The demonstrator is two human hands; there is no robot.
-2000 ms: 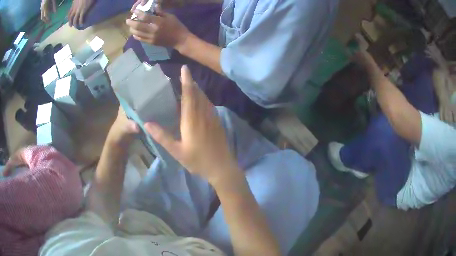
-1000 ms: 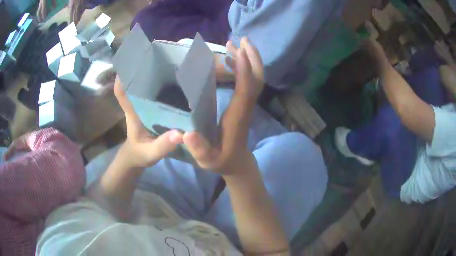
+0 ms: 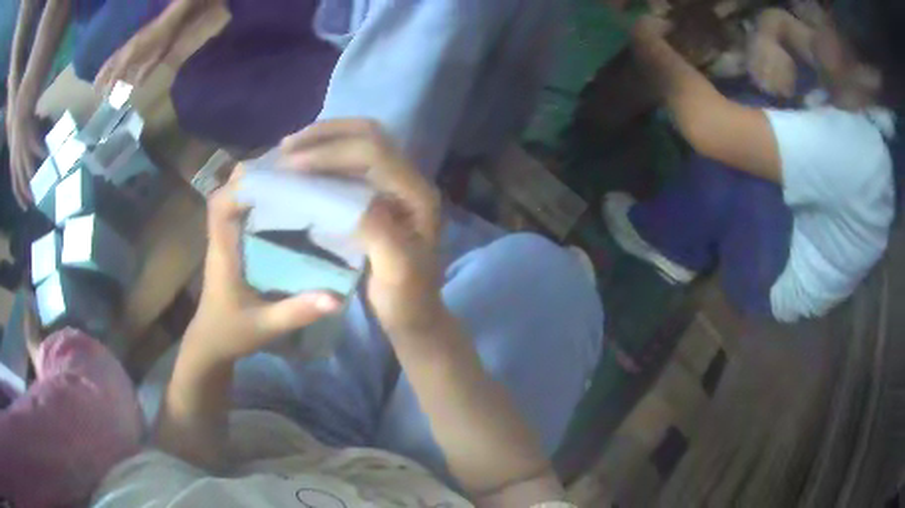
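A carton (image 3: 303, 268) with a pale blue face is held between my two hands above my lap. Its pale end flap (image 3: 308, 203) lies folded over most of the opening, with a dark narrow gap between flap and front panel. My left hand (image 3: 233, 288) grips the carton's left side, thumb on the front panel. My right hand (image 3: 382, 218) grips the right side, with fingers over the top of the flap. The hands and flap are slightly blurred. What is inside the carton is hidden.
Open cartons (image 3: 74, 198) with white flaps stand in a group on the brown work surface (image 3: 174, 268) at left. A pink sleeve (image 3: 74, 427) is at lower left, and other people's hands are at upper left. A seated person (image 3: 834, 189) is at right. Tan blocks (image 3: 536, 198) lie on the green floor.
The carton's flaps stood spread open a second ago; now one is folded over the opening. My right hand has moved from beside the carton onto its top and side. The camera view has shifted.
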